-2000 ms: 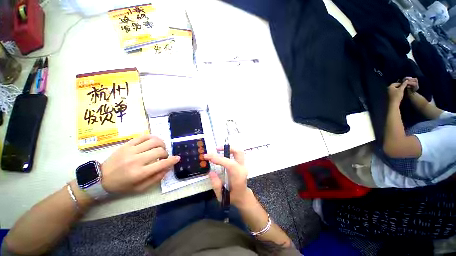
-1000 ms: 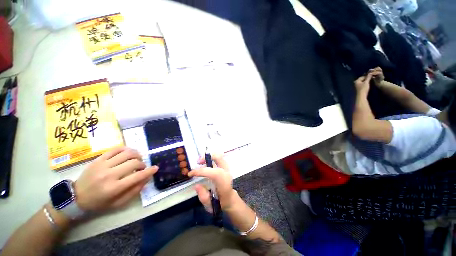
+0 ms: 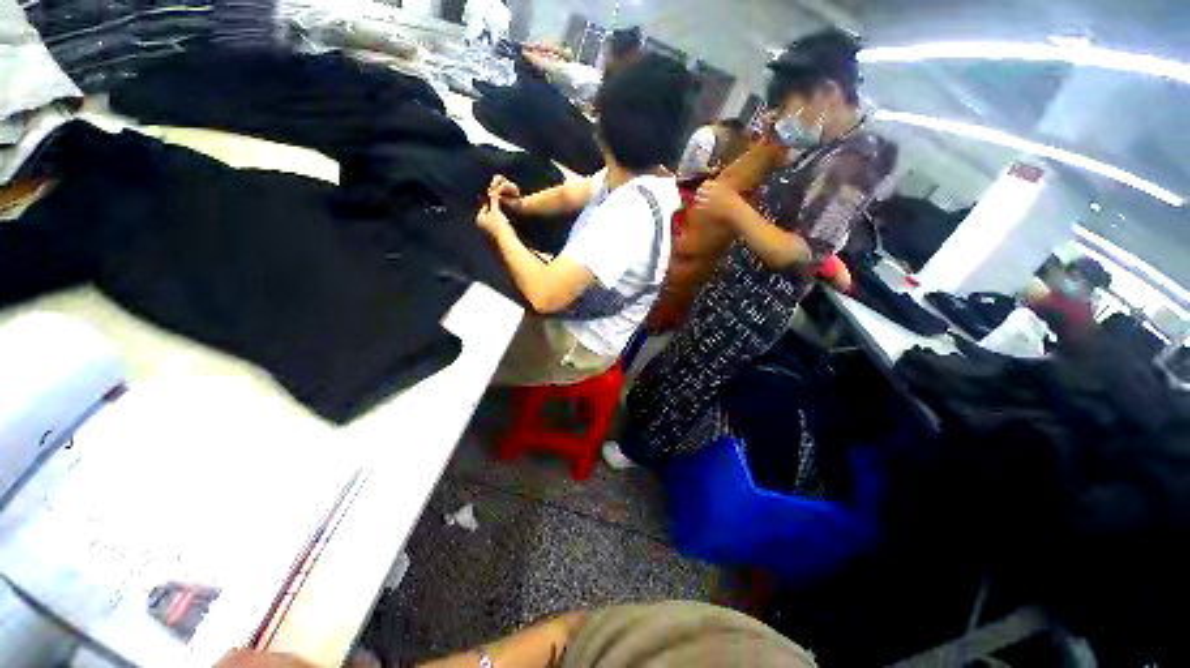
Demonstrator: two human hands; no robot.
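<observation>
White printed sheets point(image 3: 196, 522) lie on the table at lower left, with a small red and dark picture near the bottom. My right hand point(image 3: 261, 659) shows only as a blurred sliver at the bottom edge, and whether it holds anything cannot be told. My right forearm with a bracelet shows at bottom centre. My left hand is out of the picture. A large black coat point(image 3: 287, 274) lies spread across the table beyond the sheets.
A person in white point(image 3: 626, 248) sits on a red stool point(image 3: 568, 420), hands at the dark cloth. A masked person point(image 3: 796, 196) stands behind. A blue crate point(image 3: 757, 516) stands on the floor. Dark garments point(image 3: 1070, 457) are heaped at right.
The view has swung right and up. The phone, yellow books, pen and my left hand have left the picture. The seated person now appears near the centre.
</observation>
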